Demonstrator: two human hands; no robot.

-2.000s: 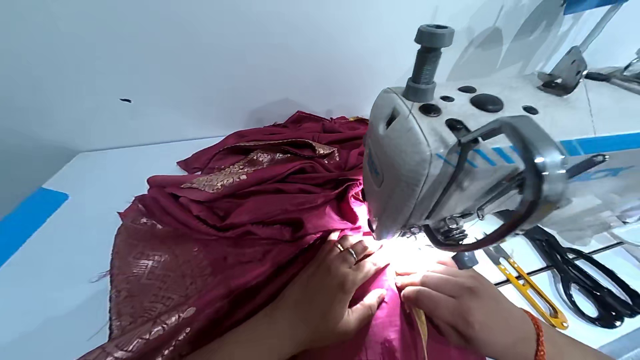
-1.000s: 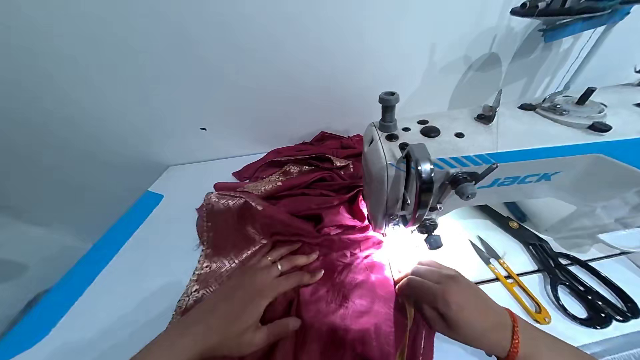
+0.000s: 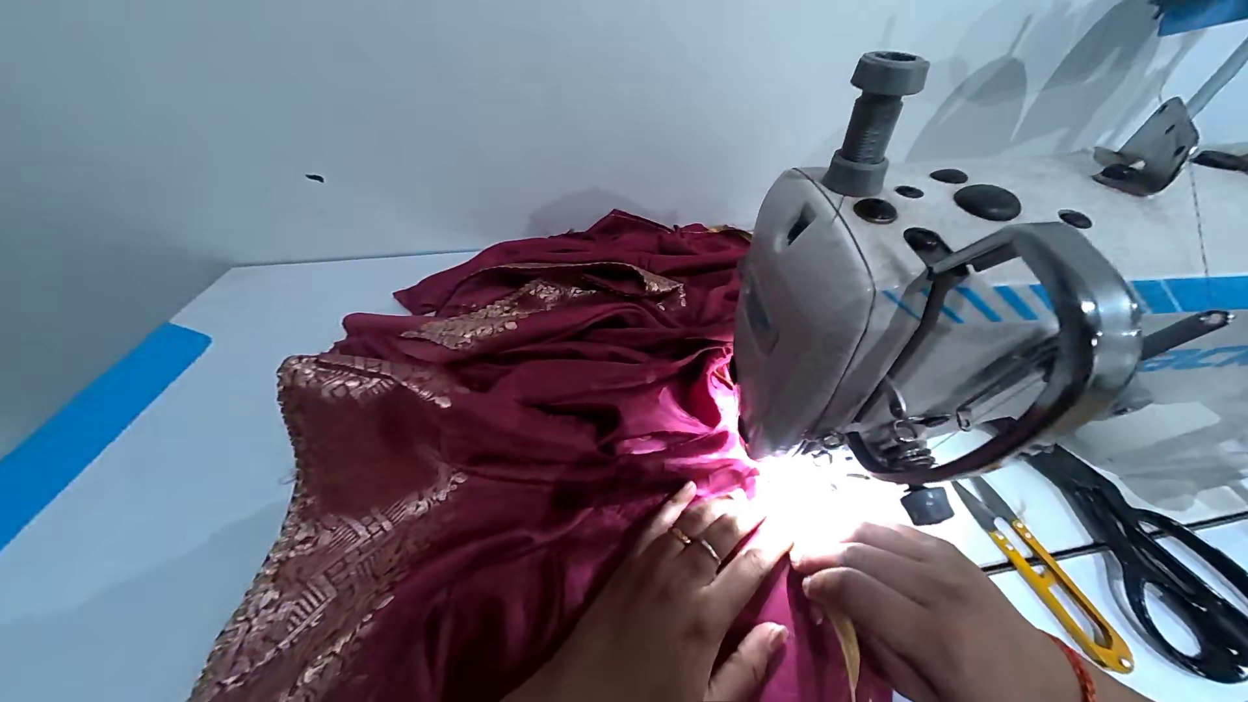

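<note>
Maroon fabric with gold brocade borders point(image 3: 526, 487) lies bunched on the white table and runs to the sewing machine's head point(image 3: 819, 312). My left hand point(image 3: 682, 595) rests flat on the fabric just in front of the needle area, fingers spread a little, with rings on it. Close to its right, my right hand point(image 3: 907, 595) pinches the fabric's edge by a narrow yellowish strip point(image 3: 844, 643). The machine's lamp glares over the needle and presser foot, so their details are hidden.
Right of my right hand lie yellow-handled thread snips point(image 3: 1058, 585) and black-handled scissors point(image 3: 1150, 565). Blue tape point(image 3: 107, 419) runs along the table's left edge. A pale wall point(image 3: 390, 117) rises behind the table. The machine's arm stretches off to the right.
My left hand has moved right over the fabric, closer to the needle and to my right hand, since one second ago. The view has shifted nearer to the machine.
</note>
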